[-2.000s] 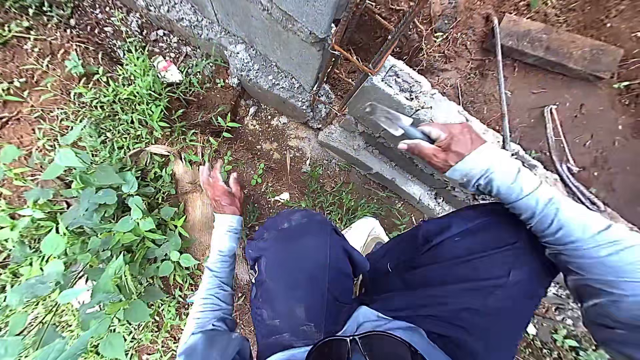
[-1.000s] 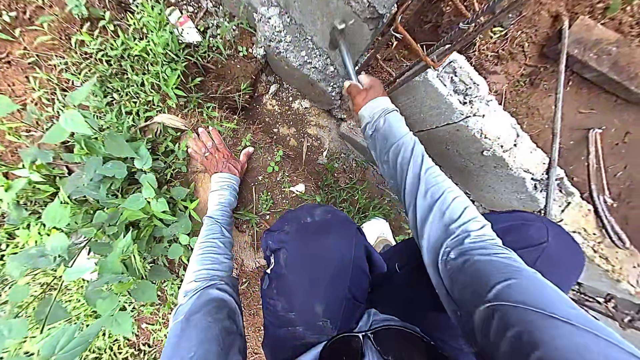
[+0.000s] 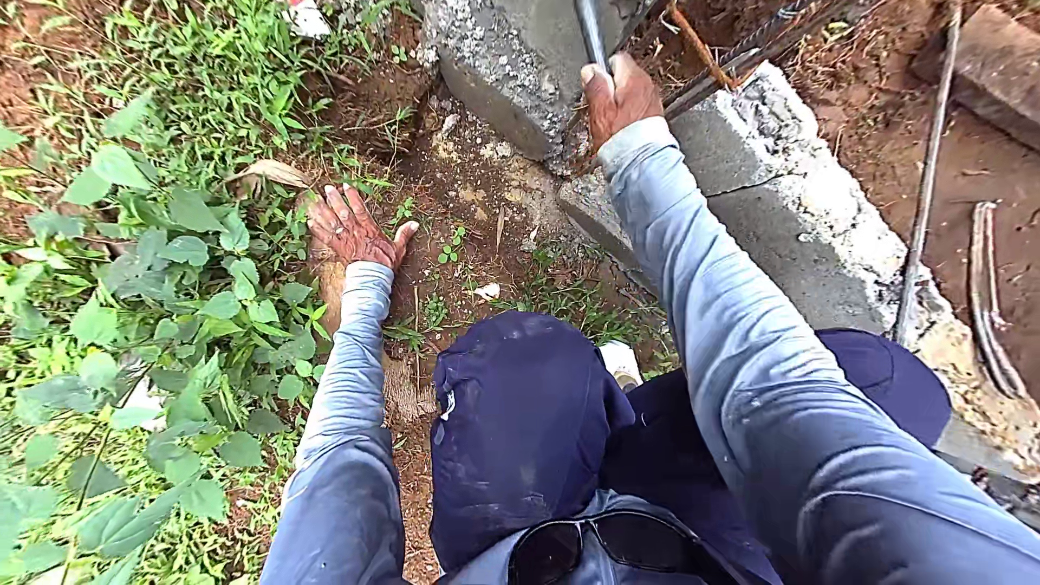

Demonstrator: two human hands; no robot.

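Observation:
My right hand [image 3: 621, 96] grips the handle of a metal tool [image 3: 593, 31], whose far end lies beyond the top edge of the view. Hand and handle are over the gray concrete block wall [image 3: 508, 77], near its lower corner. With its fingers spread, my left hand [image 3: 355, 227] rests palm down on a tan piece of wood or earth [image 3: 331, 288] beside the weeds; which of the two cannot be told. A dry leaf [image 3: 272, 172] lies just above that hand.
Rusty rebar [image 3: 700, 45] sticks out by the wall's corner. A low block wall [image 3: 800, 244] with rough mortar runs down the right. Beyond it are a thin rod [image 3: 930, 175], bent bars [image 3: 985, 301] and a loose block [image 3: 999, 69]. Leafy weeds [image 3: 183, 244] cover the left.
My right hand has moved from over the low wall, with the tool, to the upper block wall's corner. My left hand stays low at the same spot by the weeds.

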